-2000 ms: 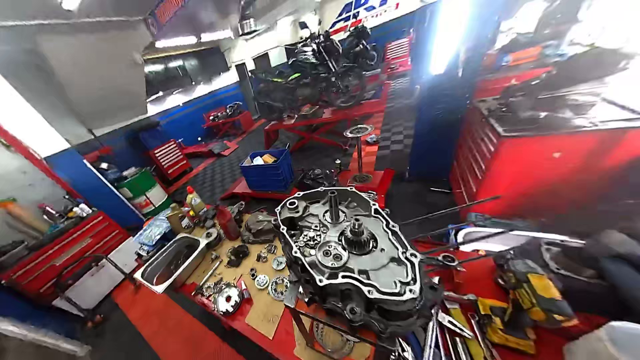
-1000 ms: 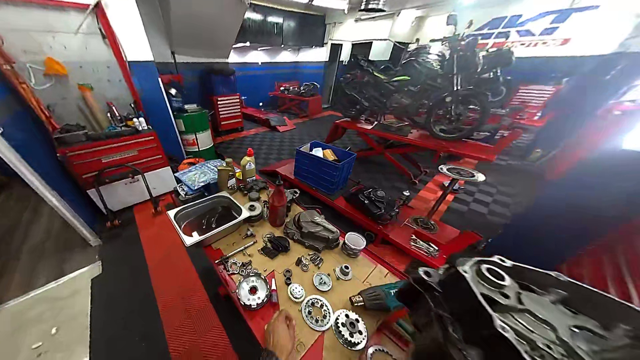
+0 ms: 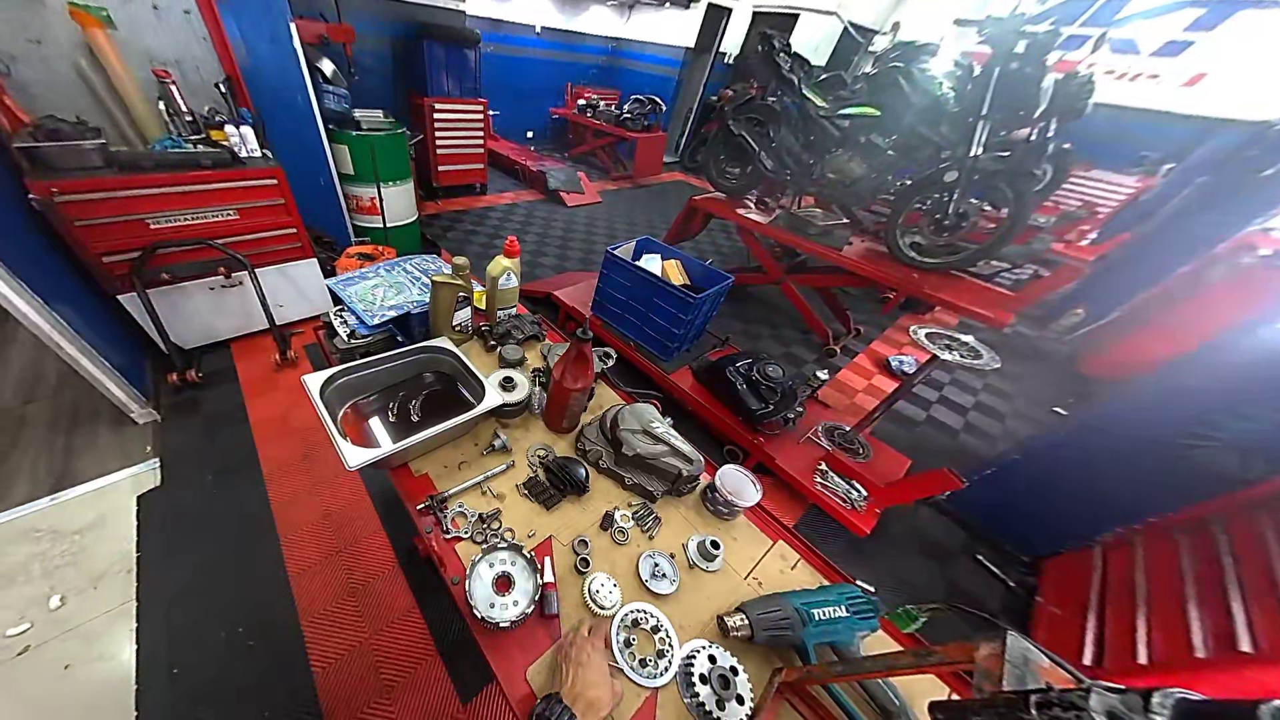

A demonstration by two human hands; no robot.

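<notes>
My left hand (image 3: 588, 668), a dark watch at its wrist, reaches in from the bottom edge over the cardboard-covered bench. Its fingers lie just left of a silver clutch plate (image 3: 645, 643) and below a small pale gear (image 3: 602, 594); whether they touch or hold anything is unclear. A toothed clutch hub (image 3: 715, 684) is to the right of that plate. Left of the gear are a small red bottle (image 3: 549, 588) and a clutch basket (image 3: 503, 584). A teal heat gun (image 3: 800, 616) lies farther right. My right hand is out of view.
A steel pan (image 3: 400, 402) with dark liquid stands at the bench's left edge. Behind the parts are a red bottle (image 3: 571, 385), a grey engine cover (image 3: 642, 450) and a round tin (image 3: 733, 492). A metal frame (image 3: 880, 664) crosses the lower right.
The view has swung far left from the engine case to the loose parts. My left hand, absent two seconds ago, came into view at the bottom edge and now shows more fully beside the clutch plate.
</notes>
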